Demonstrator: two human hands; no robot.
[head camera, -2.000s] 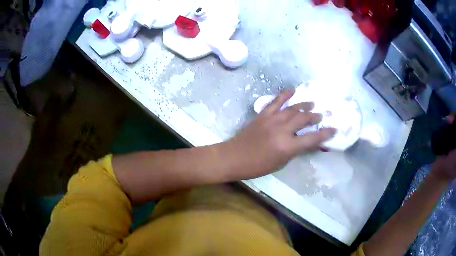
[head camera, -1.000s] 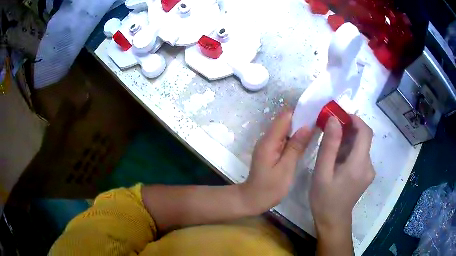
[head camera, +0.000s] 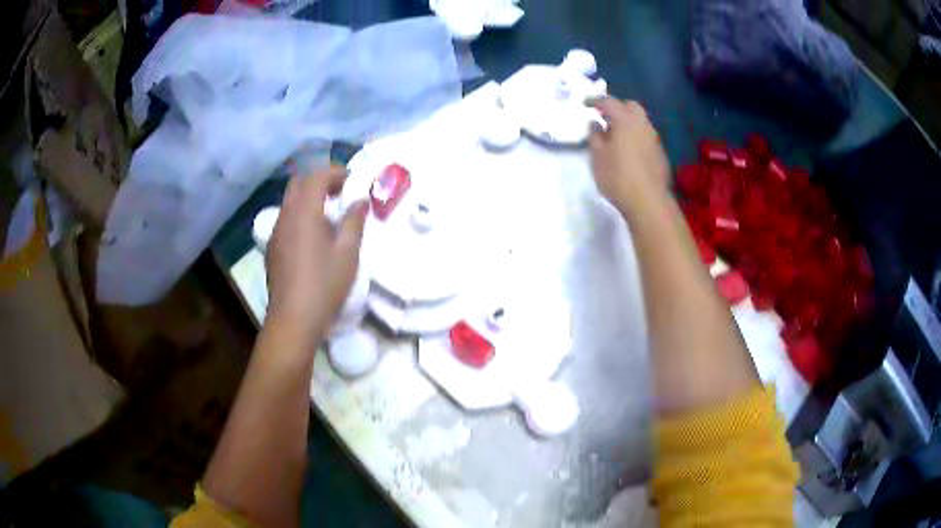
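Observation:
My left hand [head camera: 307, 242] is at the left of the board, fingers closed on the edge of a white housing with a red block [head camera: 390, 192]. That housing lies over other white housings; the overlap is overexposed. My right hand [head camera: 627, 155] reaches to the back and pinches the right edge of another white housing [head camera: 547, 103], which shows no red block. A third housing [head camera: 464, 376] with a red block [head camera: 472, 344] lies in front, untouched. My right fingertips are partly hidden.
A heap of red blocks [head camera: 774, 237] lies at the right. The silver screw feeder [head camera: 872, 423] is at the lower right. A translucent white sheet [head camera: 279, 93] lies at the upper left. More white parts [head camera: 475, 14] are at the top. A dark bundle [head camera: 769, 62] is at the upper right.
The view has shifted toward the back left. My hands have moved apart from the housing with the red block they held together, to the stack at left and the housing at the back.

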